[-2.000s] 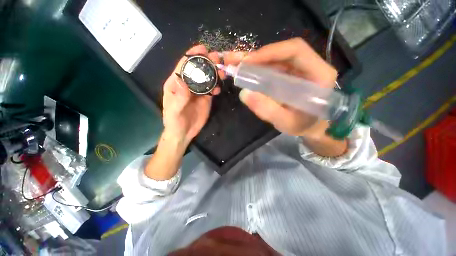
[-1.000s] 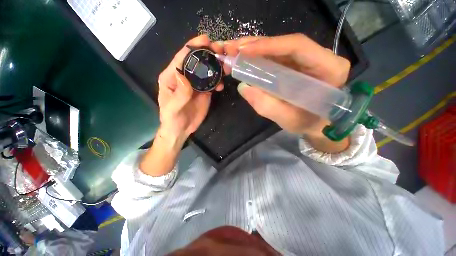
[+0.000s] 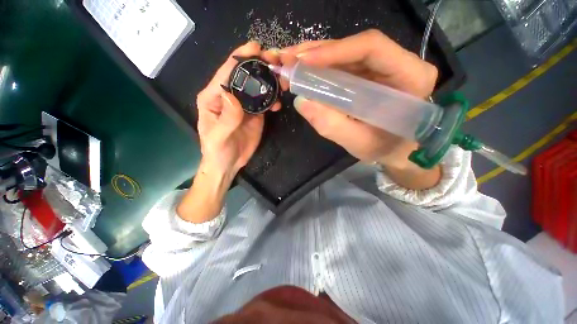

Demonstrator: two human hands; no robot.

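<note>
My left hand (image 3: 224,120) holds a round black device housing (image 3: 254,87) by its edge, its face turned up with a pale rectangular outline inside. My right hand (image 3: 370,95) holds a milky dispensing syringe (image 3: 364,100) like a pen. The syringe's pinkish needle tip (image 3: 276,69) is at the housing's upper right rim; whether it touches cannot be told. A green adapter (image 3: 441,131) with wings sits at the syringe's rear end, with a clear air hose (image 3: 500,156) behind it. A heap of small metal parts (image 3: 271,31) lies beyond my hands on the black tray (image 3: 278,204).
A white block (image 3: 147,35) lies on the tray's left part. The green bench (image 3: 126,114) holds a yellow loop (image 3: 126,186) and a black and red device (image 3: 41,209). Clear plastic trays (image 3: 545,22) are at upper right. Red bins (image 3: 557,190) stand on the floor at right.
The housing has tilted, so its inner rectangle shows more clearly than two seconds ago. The syringe tip has moved slightly up and left along with both hands. Both grasps are unchanged.
</note>
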